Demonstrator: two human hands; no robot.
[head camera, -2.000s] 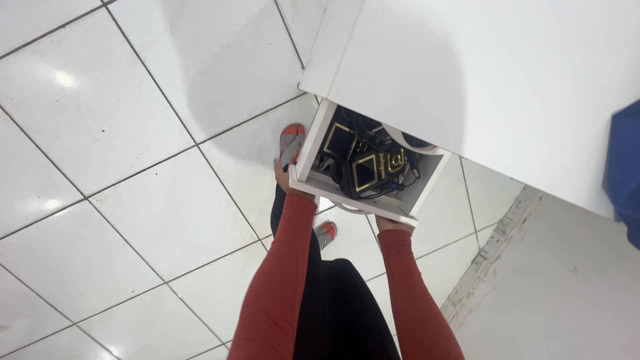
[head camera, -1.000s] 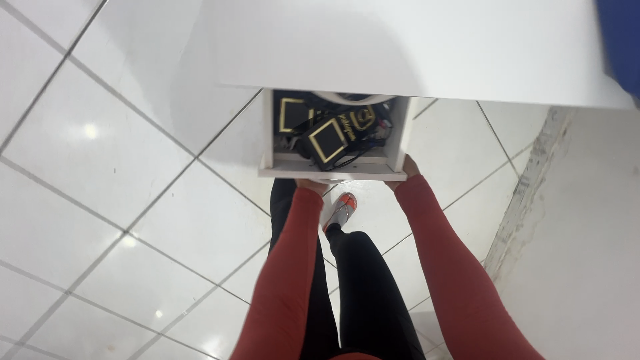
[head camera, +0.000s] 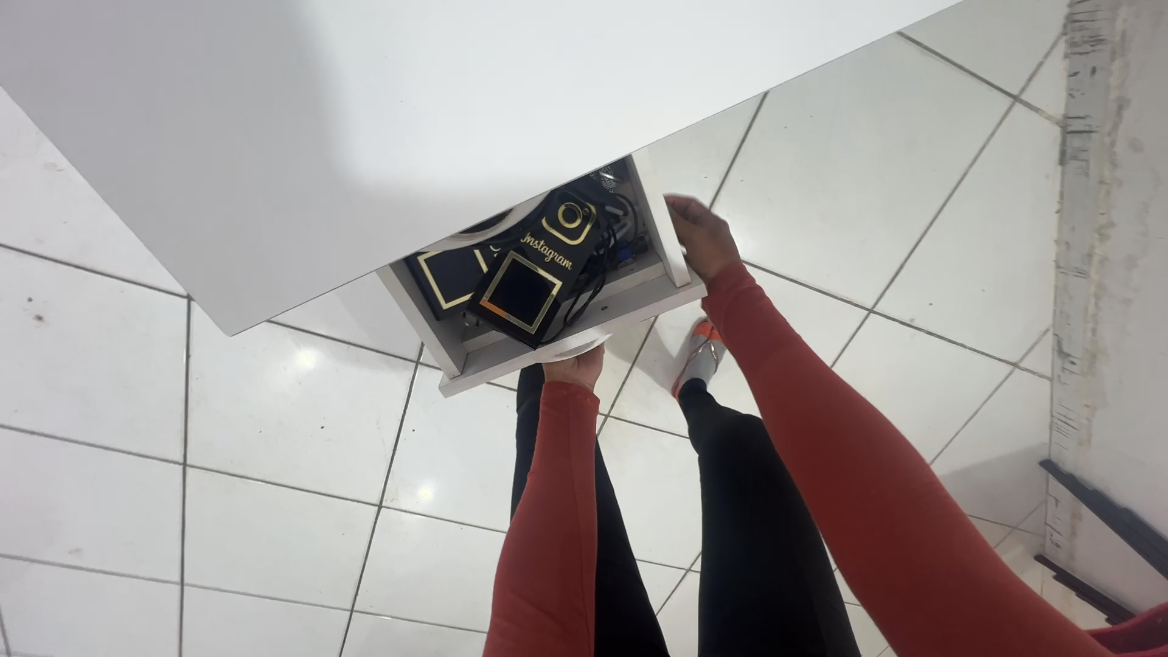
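A white drawer (head camera: 497, 370) stands pulled out from under a white desktop (head camera: 456, 100). My left hand (head camera: 577, 367) is at the middle of the drawer's front, by its curved white handle (head camera: 584, 345); its fingers are hidden beneath. My right hand (head camera: 703, 235) lies against the outer right side wall of the drawer, fingers toward the desktop. Inside lie a black signboard with gold Instagram lettering and a gold square frame (head camera: 522, 294), a similar black board (head camera: 449, 276) partly under it, and tangled black cables (head camera: 598, 278). A pale rounded object (head camera: 493, 226) is partly covered by the desktop.
White floor tiles (head camera: 283, 383) surround the desk. A scuffed pale wall or panel edge (head camera: 1077, 274) runs along the right, with dark strips (head camera: 1109, 520) low down. My foot in an orange-and-grey shoe (head camera: 701, 356) is on the floor below the drawer.
My right hand has moved from the drawer's front right corner farther along its side wall. My left hand is nearer the middle of the front than two seconds ago. The view has turned.
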